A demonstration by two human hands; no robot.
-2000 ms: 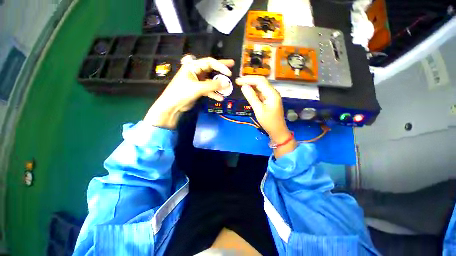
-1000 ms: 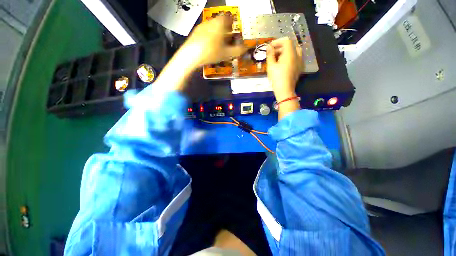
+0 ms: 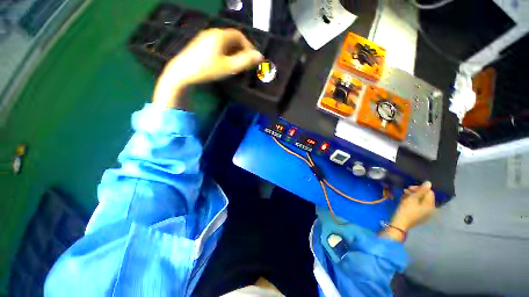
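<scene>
My left hand [image 3: 212,55] is over the black compartment tray [image 3: 284,87], thumb and finger bent towards each other. A round module [image 3: 266,71] with a yellow-gold part lies in a tray pocket just beside these fingertips; whether they touch or hold anything is unclear. My right hand [image 3: 415,206] is at the right end of the blue control panel [image 3: 374,168], fingers bent, covering the button area; its fingertips show no clear object. A round silver module [image 3: 386,109] sits in the lower right orange fixture [image 3: 400,129]. The two other orange fixtures [image 3: 374,68] show dark centres.
The silver perforated plate [image 3: 426,125] lies under the fixtures. A white paper [image 3: 362,139] lies between fixtures and panel. A printed sheet [image 3: 319,26] is behind left, white tissue [image 3: 463,96] to the right. An orange cable [image 3: 322,180] loops below the panel.
My left hand has moved from the fixtures left to the tray. My right hand has left the fixture module and moved down to the panel's right end. The view has turned.
</scene>
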